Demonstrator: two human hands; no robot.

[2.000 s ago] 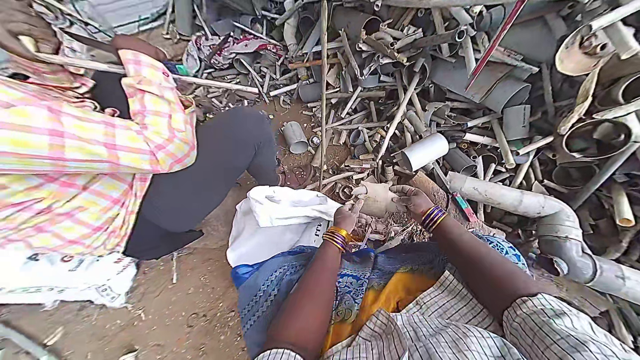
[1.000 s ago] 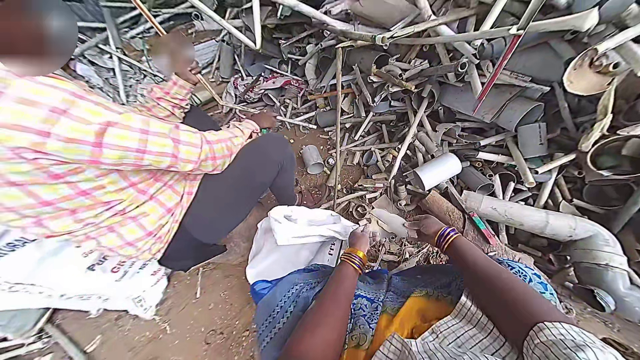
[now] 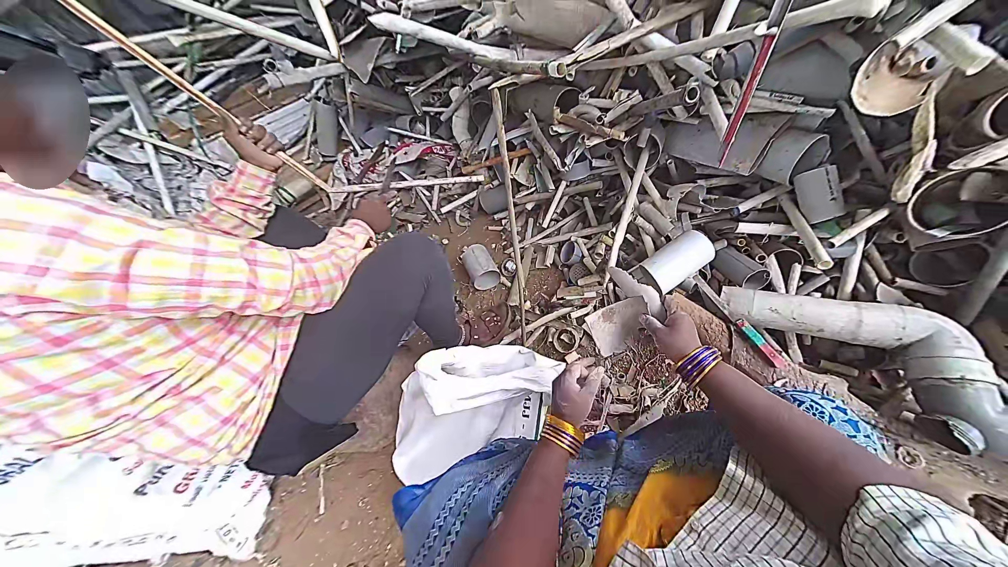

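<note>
My right hand (image 3: 672,332), with purple and gold bangles, grips a broken curved piece of grey plastic pipe (image 3: 636,291). Below that piece is a flat greyish fragment (image 3: 614,324); whether the hand holds it too is unclear. My left hand (image 3: 577,387), with gold bangles, is held with bent fingers beside the open white sack (image 3: 484,386); a small pale chip (image 3: 572,358) shows at its fingertips. Small pipe scraps (image 3: 626,394) lie on the ground between my hands. A white pipe section (image 3: 679,260) lies just beyond my right hand.
A heap of plastic pipes (image 3: 583,157) spreads ahead. At the right lies a thick elbowed pipe (image 3: 835,319); a blade with a red and green handle (image 3: 760,342) is beside it. A co-worker in a checked shirt (image 3: 157,307) sits at the left, holding a long thin strip (image 3: 177,79).
My hands have moved apart; earlier both were at the grey piece. The co-worker has raised one hand with the long strip. The view has shifted left.
</note>
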